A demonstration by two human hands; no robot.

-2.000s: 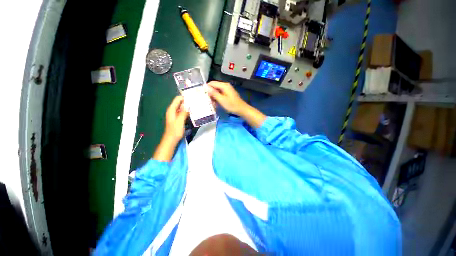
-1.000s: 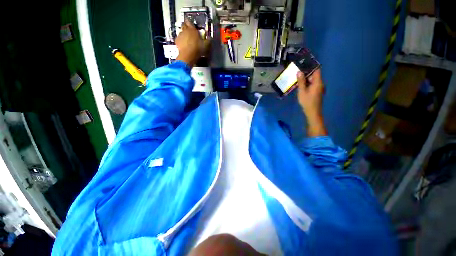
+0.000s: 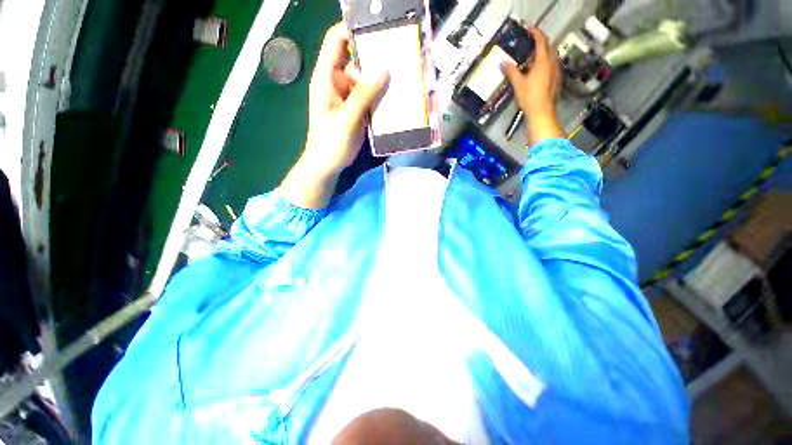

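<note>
My left hand [image 3: 341, 109] holds a smartphone without back cover [image 3: 395, 83] up close to the camera, thumb on its white middle. The phone has a pink rim and a black upper part with a camera hole. My right hand [image 3: 540, 83] is on a second phone [image 3: 497, 74] at the left fixture of the white press machine [image 3: 551, 119], fingers at its upper right side. Whether that phone sits fully in the fixture, I cannot tell. The machine's blue-lit display [image 3: 480, 160] shows below.
A grey speckled disc [image 3: 282, 60] lies on the dark green bench. Phones [image 3: 209, 32] lie on the green conveyor past its white rail [image 3: 208, 143]. A crumpled clear bag [image 3: 202, 228] is near my left sleeve. Shelving with boxes [image 3: 722, 276] stands at the right.
My left hand has moved back from the machine and now holds a phone up close. My right hand has brought its phone from beside the machine to the left fixture. The view has turned.
</note>
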